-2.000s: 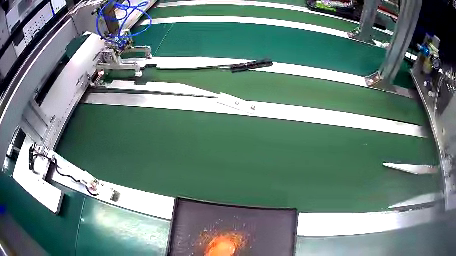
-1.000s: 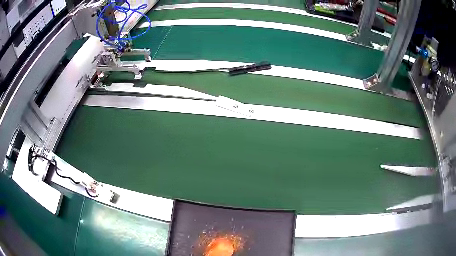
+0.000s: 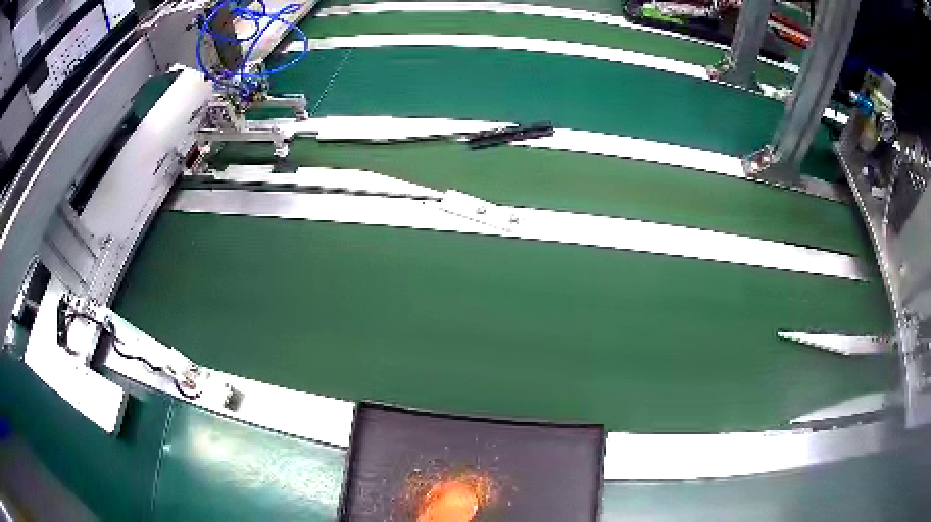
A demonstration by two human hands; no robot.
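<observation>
A flat black parts tray with a low rim lies across the near rail at the bottom middle, cut off by the lower edge. A heap of tiny orange-copper parts sits in it, with loose bits scattered around; single pieces are too small to make out. Neither my left hand nor my right hand is in the picture.
The green conveyor belt lies beyond the tray, between a near rail and a far rail. A dark rod-like item lies on a farther rail. A bracket with black cable is at left; a metal post stands at right.
</observation>
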